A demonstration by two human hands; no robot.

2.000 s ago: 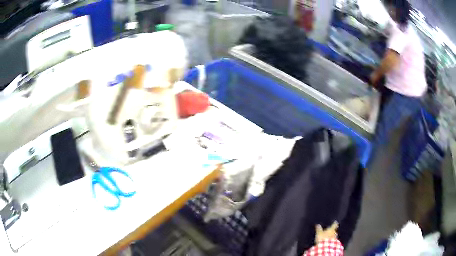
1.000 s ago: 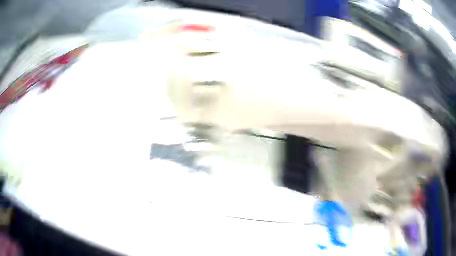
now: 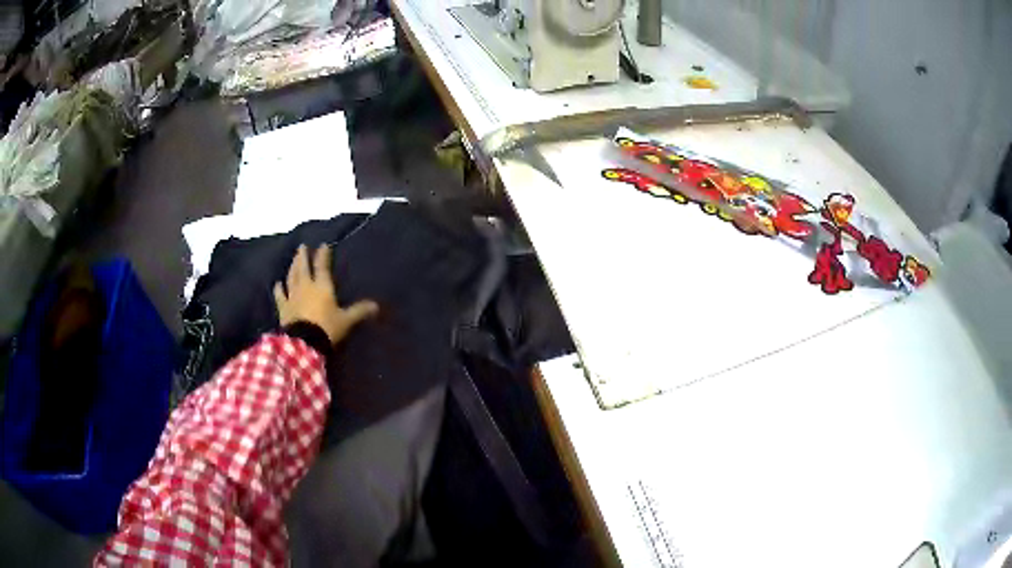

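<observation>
A dark garment pile (image 3: 388,283) lies left of the white sewing table, with a greyer part hanging towards the bottom. My left hand (image 3: 316,300), in a red-and-white checked sleeve, rests palm down on it with the fingers spread. I cannot see the fingers gripping any cloth. White pieces (image 3: 297,164) show behind and under the dark cloth. My right hand is not in view.
The white table (image 3: 766,377) fills the right, with a red-and-yellow flame-like sticker (image 3: 721,194). A cream machine part (image 3: 574,44) stands at the top. A blue crate (image 3: 131,377) is at left, with cloth piles (image 3: 67,144) behind.
The view has swung left from the machine, phone and blue-handled scissors to the sticker and garment pile. My left hand has come into view. The checked sleeve and hand seen at bottom right earlier are gone.
</observation>
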